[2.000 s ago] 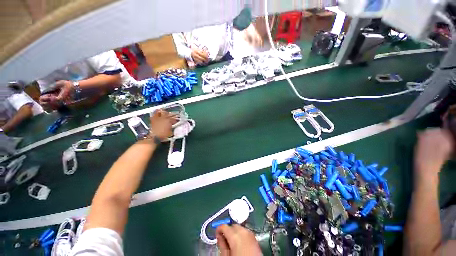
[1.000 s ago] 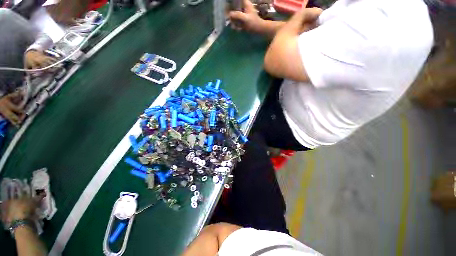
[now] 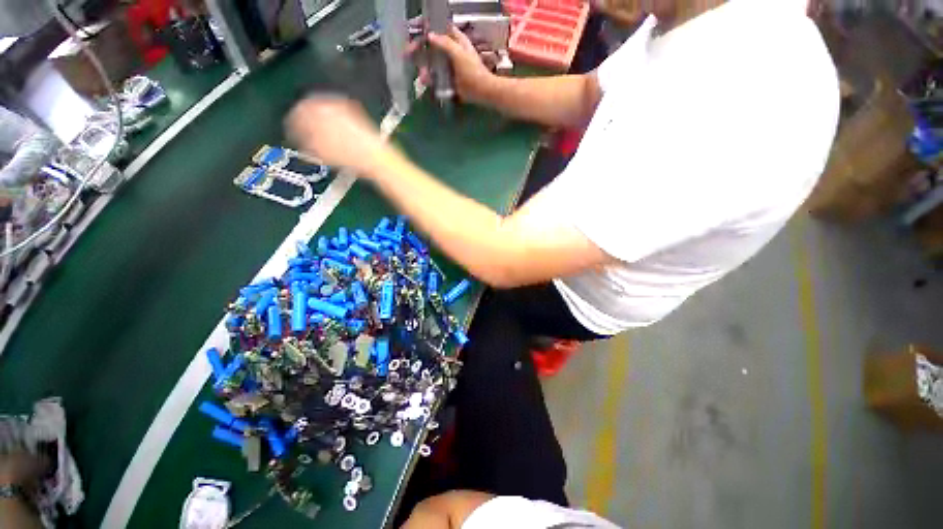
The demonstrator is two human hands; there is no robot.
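Note:
My left hand (image 3: 23, 467) is blurred and cut by the left edge, at white plastic housings (image 3: 60, 455) over the belt; its grip is unclear. My right hand is out of the picture; only the forearm and white sleeve show at the bottom. A white housing (image 3: 207, 504) lies on the near worktop, its loop cut off by the bottom edge, with a thin lead beside it. A large pile of blue cells (image 3: 300, 308), wired circuit boards (image 3: 338, 354) and white rings (image 3: 350, 403) lies on the green worktop.
A person in a white shirt (image 3: 713, 155) sits close beyond the pile, one blurred hand (image 3: 336, 129) above the belt near two loaded housings (image 3: 279, 186). A metal post (image 3: 393, 52), a red tray (image 3: 548, 31) and a carton (image 3: 900, 387) also show.
The view has turned right and down since the first frame, then shifted slightly. My right hand has left the picture. The neighbouring person's arm has reached out over the belt.

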